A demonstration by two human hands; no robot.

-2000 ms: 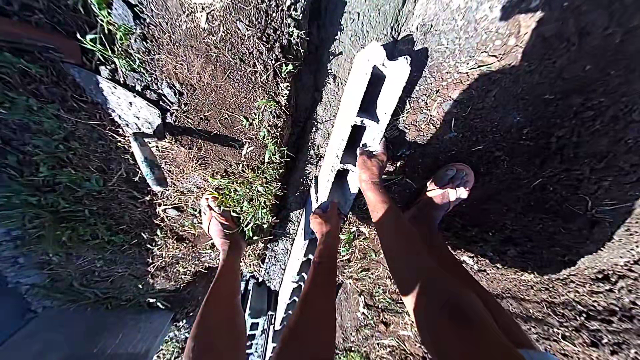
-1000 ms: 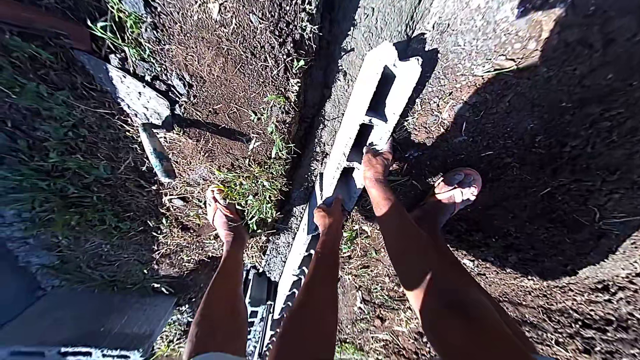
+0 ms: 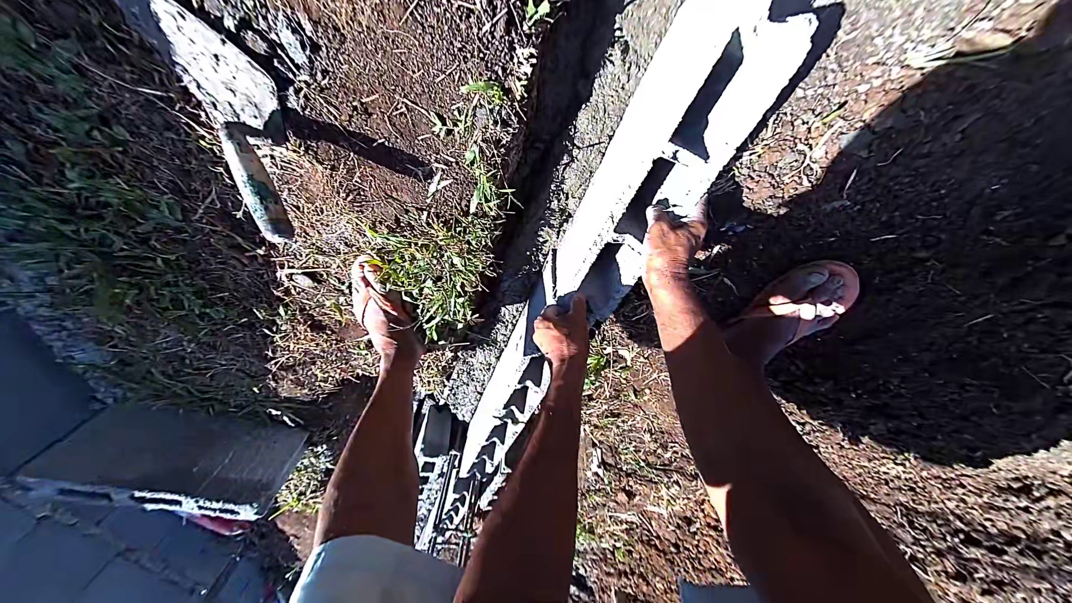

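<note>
A hollow concrete block [image 3: 624, 159], very bright in the sun, lies slantwise along a concrete strip, its rectangular cells showing. My left hand [image 3: 563, 331] grips its lower end, thumb up against the rim. My right hand [image 3: 674, 239] is closed on the block's right side, by the wall between two cells. Below the left hand runs a row of similar grey-white pieces with notched edges [image 3: 511, 410], partly hidden by my left forearm.
My sandalled feet stand on both sides of the block, the left by a grass tuft [image 3: 444, 285], the right on shaded soil. A concrete slab piece [image 3: 222, 71] and a stained cylindrical object [image 3: 255, 184] lie at upper left. Grey paving [image 3: 167, 452] is at lower left.
</note>
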